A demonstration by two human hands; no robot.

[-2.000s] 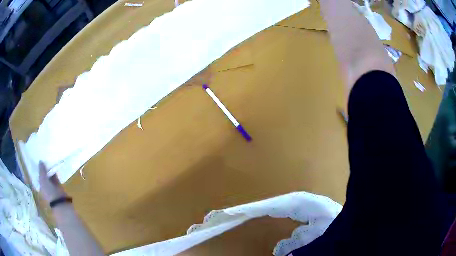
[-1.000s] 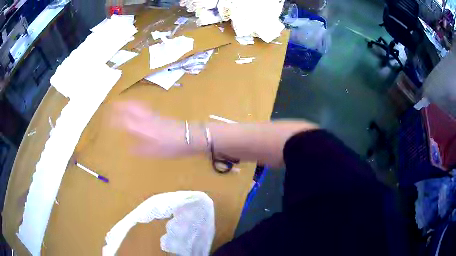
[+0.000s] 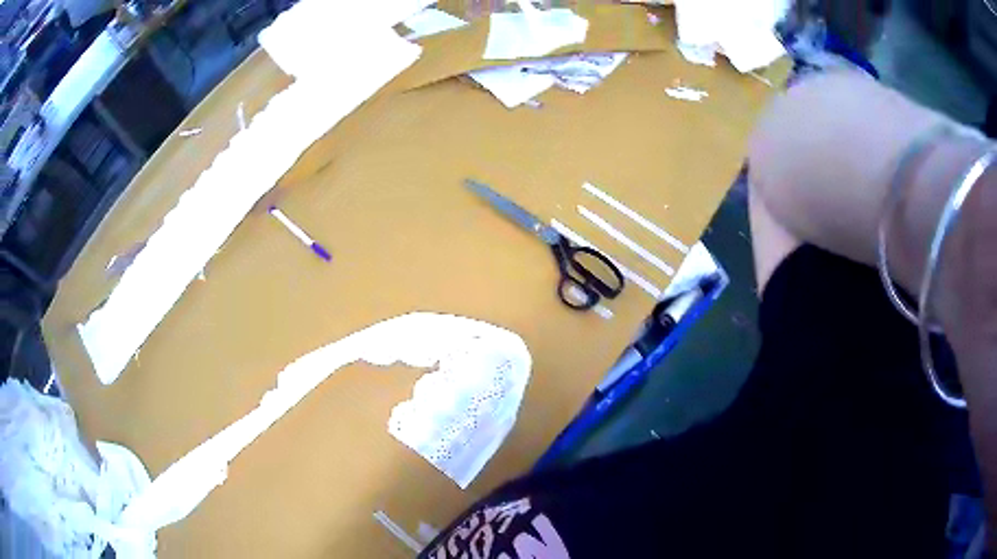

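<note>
A long flat white lace strip with a scalloped far edge lies along the far left side of the table. A second white eyelet strip curves across the near part, its broad end folded over, its other end running to a crumpled lace pile at lower left. Black-handled shears lie right of centre, blades pointing up-left, untouched. A white and purple marking pen lies between strip and shears. My right forearm, bent and wearing two bangles, shows at the right; its hand is out of the picture. My left hand is not in view.
White tape strips lie beside the shears near the table's right edge. Cut white pieces and printed scraps lie at the far side, with a white heap at the far corner. A blue crate adjoins the right edge, above green floor.
My right arm has swung from over the table to the right, and its hand has left the picture. The shears, partly hidden before, now show whole. The camera view has shifted.
</note>
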